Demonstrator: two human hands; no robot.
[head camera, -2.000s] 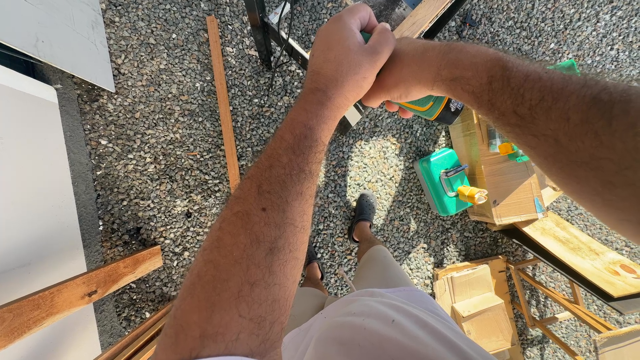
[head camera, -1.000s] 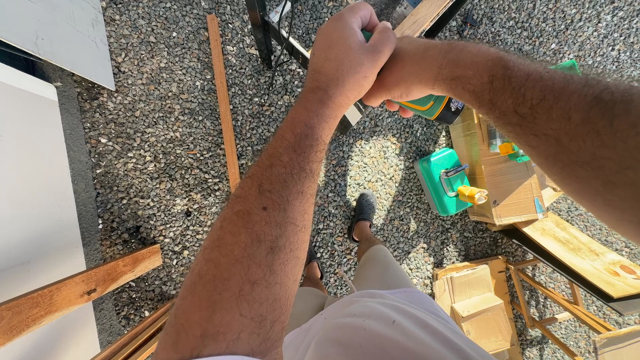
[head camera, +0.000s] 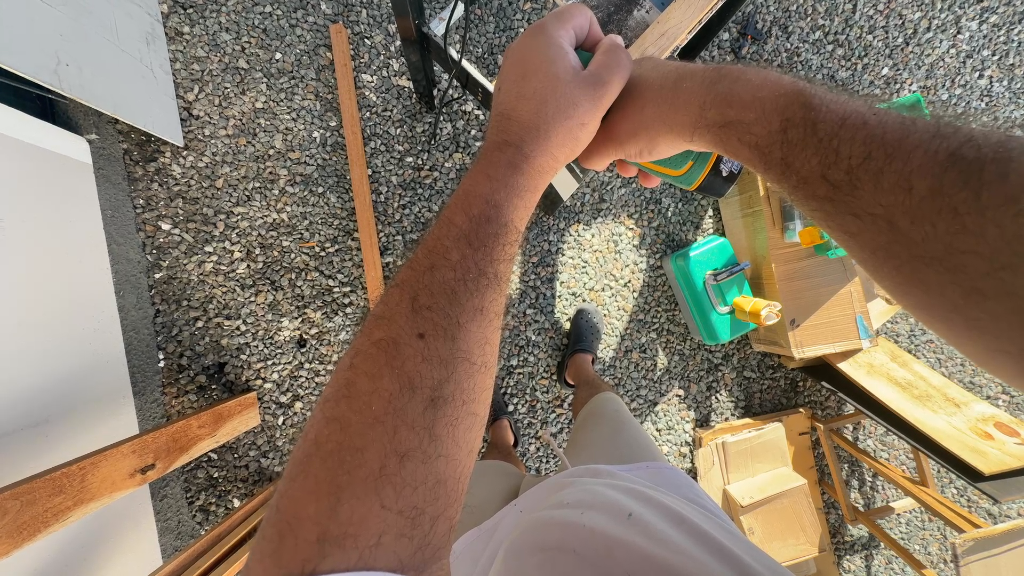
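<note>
A green, yellow and black handheld power tool (head camera: 690, 170) is gripped in my right hand (head camera: 650, 112), its black end showing below the palm. My left hand (head camera: 556, 84) is closed on a green part at the tool's upper side, close against the right hand. The two hands hide most of the tool and whatever it touches. Just beyond them lies a wooden board (head camera: 674, 29) on a black metal frame (head camera: 472, 76), with a dark cable hanging beside it.
A green case (head camera: 708, 290) with a yellow roll stands by a cardboard box (head camera: 816, 296). A thin wooden strip (head camera: 357, 160) lies on the gravel. Planks (head camera: 152, 464) and white panels (head camera: 56, 336) are at left. Cardboard (head camera: 768, 488), a wooden frame (head camera: 880, 472) and a pine board (head camera: 936, 404) lie lower right.
</note>
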